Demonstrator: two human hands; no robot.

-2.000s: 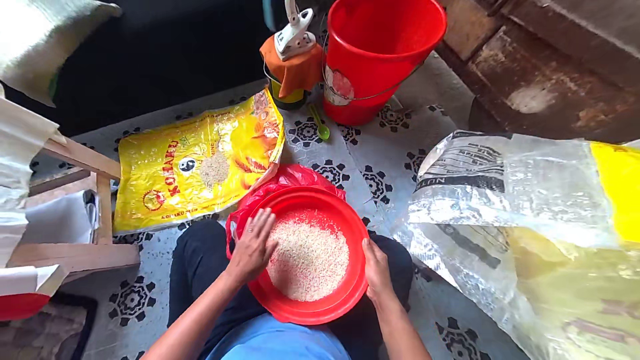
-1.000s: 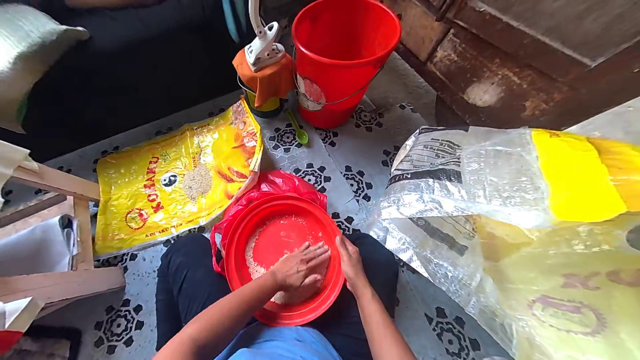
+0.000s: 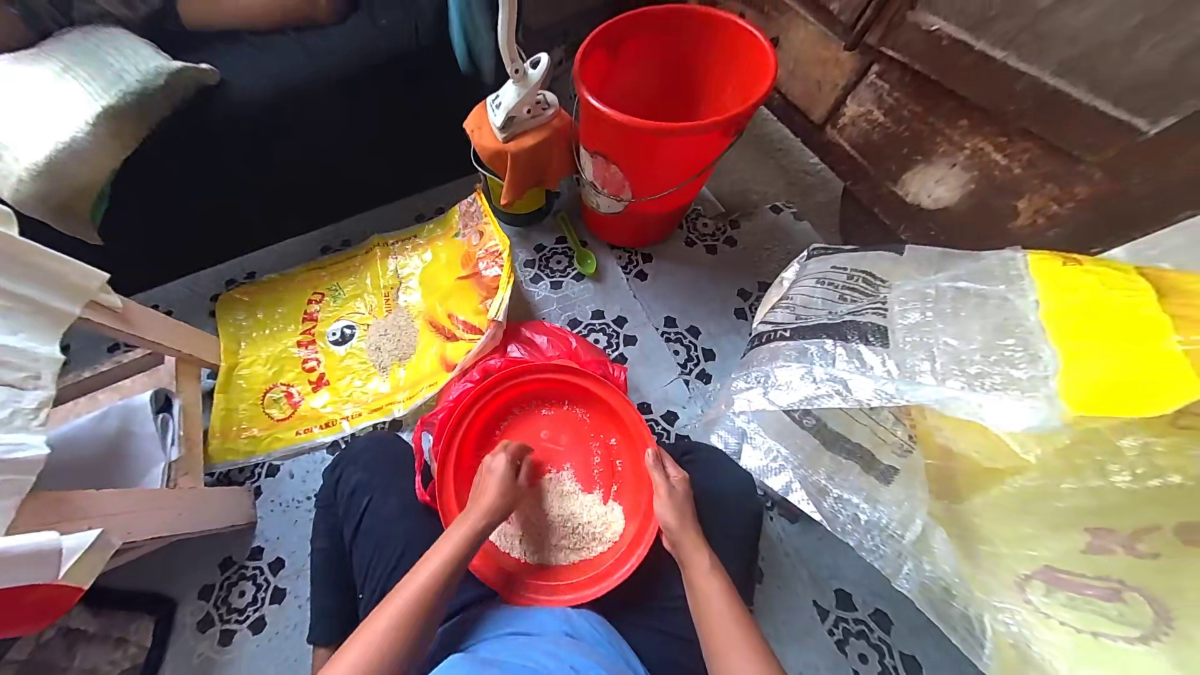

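A round red plastic basin point(image 3: 548, 600) rests on my lap, with pale grain point(image 3: 572, 525), possibly rice, gathered in its lower part and a few grains scattered higher up. My right hand point(image 3: 670, 492) grips the basin's right rim. Over the left side of the basin is my left hand point(image 3: 506, 473), its fingers curled; whether it pinches any grain cannot be seen. Behind the basin's far rim lies a crumpled red plastic bag point(image 3: 562, 342). A flattened yellow printed sack point(image 3: 262, 328) on the floor bears a small heap of grain point(image 3: 392, 339).
A red bucket point(image 3: 656, 178) stands beyond the basin, beside a small pail under an orange cloth point(image 3: 525, 155) with a white clip-on device point(image 3: 525, 103). A green spoon point(image 3: 583, 255) lies nearby. At right spreads a clear-and-yellow sack point(image 3: 975, 375); at left is a wooden frame point(image 3: 141, 511).
My left hand has lifted from the grain and moved up and left, its fingers now curled. The grain was spread over the basin's middle two seconds ago and now lies low in it.
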